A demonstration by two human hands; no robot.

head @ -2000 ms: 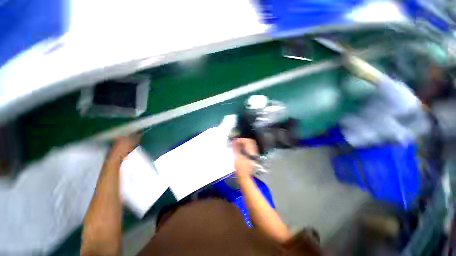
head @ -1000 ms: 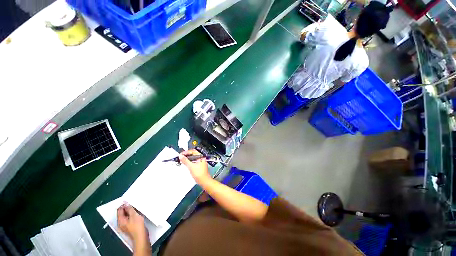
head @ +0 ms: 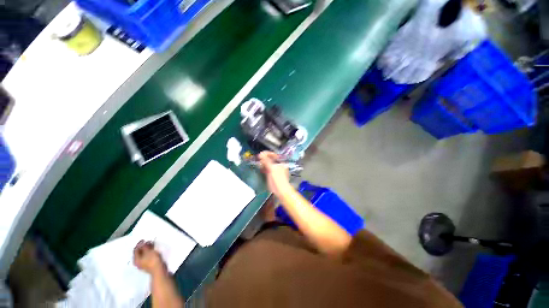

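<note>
A white panel (head: pixel 210 203) lies white side up on the green bench in front of me. My left hand (head: pixel 146 254) is on a second white panel (head: pixel 162 236), beside a fanned stack of white panels (head: pixel 99 271); the image is blurred and I cannot tell whether the fingers grip it. My right hand (head: pixel 272 165) is at the small control unit just right of the first panel, fingers bent together. The soldering iron cannot be made out clearly in or near it.
Black box with white-flanged reels (head: pixel 268 129) beyond my right hand. White scrap (head: pixel 234 150) beside it. Dark-celled panel (head: pixel 158 138) on the conveyor. Blue crate (head: pixel 475 96) and a seated person (head: pixel 427 42) at upper right. Blue stool (head: pixel 328 207) below the bench edge.
My right hand has moved off the panel to the equipment, and the iron no longer shows over the panel. My left hand is now on the panel near the stack. The view has shifted.
</note>
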